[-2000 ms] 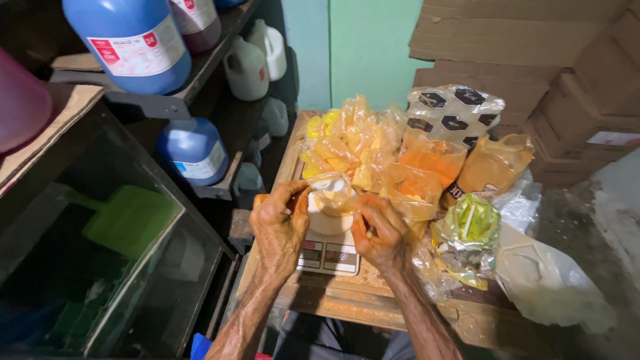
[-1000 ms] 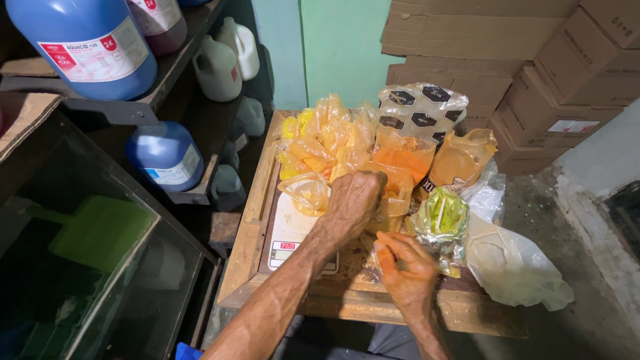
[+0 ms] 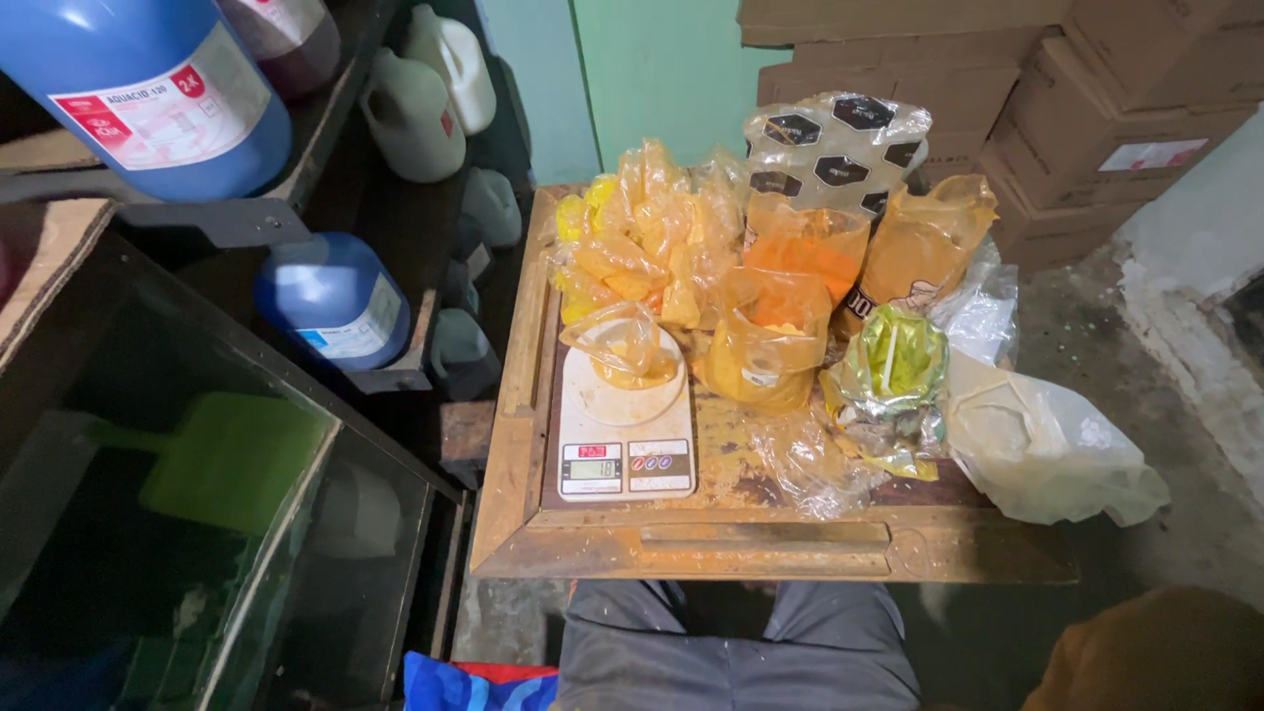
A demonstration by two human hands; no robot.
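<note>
Neither my left hand nor my right hand can be made out in the head view. A small clear plastic bag of yellow-orange powder (image 3: 632, 363) rests on the round platform of a white digital kitchen scale (image 3: 620, 425), whose display is lit. Behind the scale lies a heap of small filled plastic bags (image 3: 652, 237). To its right stands an open bag of yellow powder (image 3: 768, 346), with an open bag of orange powder (image 3: 805, 247) behind it. A bag with green contents (image 3: 897, 360) is farther right, and crumpled clear plastic (image 3: 815, 459) lies in front.
The wooden table (image 3: 770, 553) has a raised frame edge. A shelf (image 3: 341, 89) at left holds blue containers (image 3: 331, 296) and white jugs (image 3: 415, 114). Cardboard boxes (image 3: 1096, 128) are stacked at back right. A pale plastic bag (image 3: 1047, 434) overhangs the table's right side. A brown rounded shape (image 3: 1160, 652) fills the lower right corner.
Both hands have left the table area. The small bag, between my hands two seconds ago, now sits on the scale's platform. One second ago my hands were by the powder bags.
</note>
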